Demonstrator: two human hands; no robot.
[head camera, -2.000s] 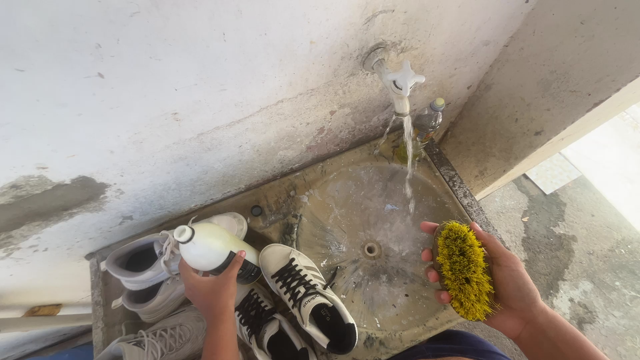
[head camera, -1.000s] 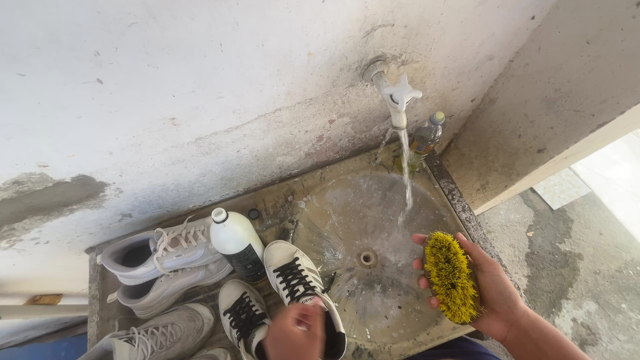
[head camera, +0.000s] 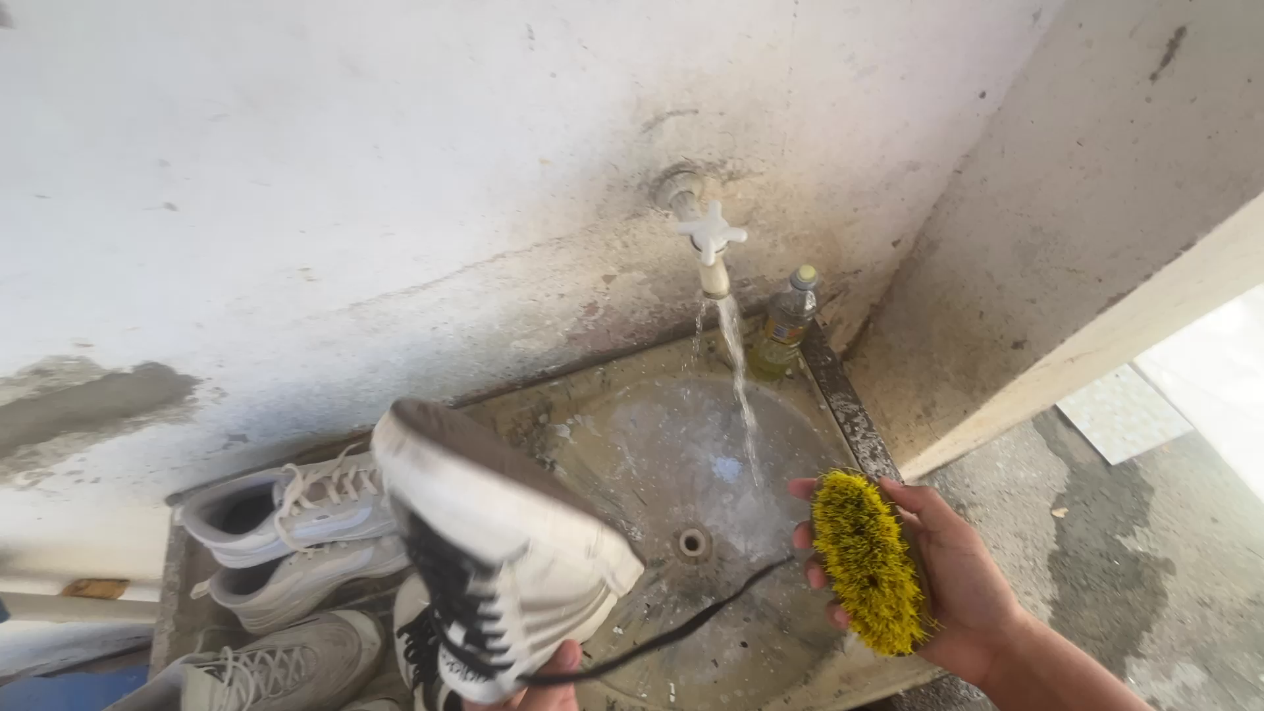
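Observation:
A white sneaker (head camera: 533, 553) with black laces is tilted up in my left hand (head camera: 538, 686), which grips it near the heel opening and shows only at the bottom edge. One black lace trails over the basin (head camera: 642, 415). My right hand (head camera: 953, 583) holds a scrub brush (head camera: 869, 563) with yellow-green bristles facing up, at the basin's right side. Water runs from the wall tap (head camera: 713, 237) into the basin near its drain. Another sneaker with black laces (head camera: 415, 632) lies partly hidden behind the lifted one.
Pale sneakers (head camera: 286, 513) and a greyish lace-up sneaker (head camera: 286, 662) stand on the left ledge. A clear bottle (head camera: 787, 321) with yellowish liquid stands at the basin's back right corner. Walls rise behind and at the right.
My left hand let go of the white bottle on the ledge, then took hold of a black-laced sneaker and lifted it. The right hand still holds the brush.

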